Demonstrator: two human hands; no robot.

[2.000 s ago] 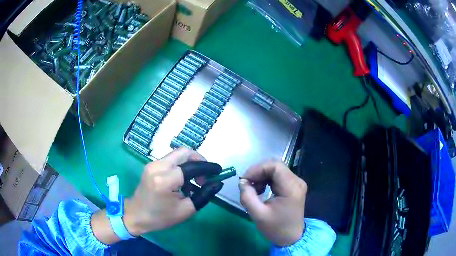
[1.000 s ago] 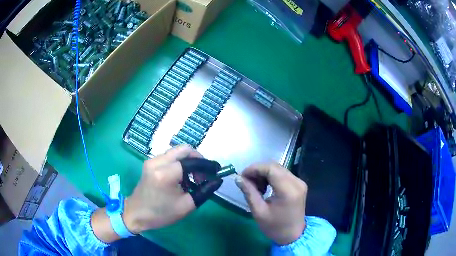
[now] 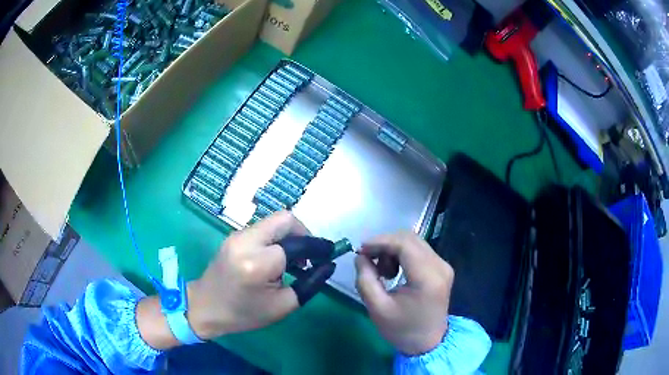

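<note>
My left hand (image 3: 253, 275), with black finger cots and a light blue wrist strap, holds a dark green capacitor (image 3: 342, 247) between thumb and fingers. My right hand (image 3: 407, 286) is just right of it, thumb and fingertips pinched at the capacitor's end. A tiny pale bit shows at the right fingertips, too small to name. Behind the hands, the silver metal tray (image 3: 367, 187) holds two long rows of green capacitors and a small group near its upper right edge. The lower end of the second row is close to my left hand.
An open carton (image 3: 187, 80) heaped with green parts stands at the upper left. A shallow black tray (image 3: 480, 242) and a deep black bin (image 3: 546, 286) with loose parts are at the right. A red-handled tool (image 3: 524, 69) lies at the back.
My left hand has moved slightly right with the capacitor still in its fingers. The right fingertips stay close to the capacitor's end. The view has shifted slightly.
</note>
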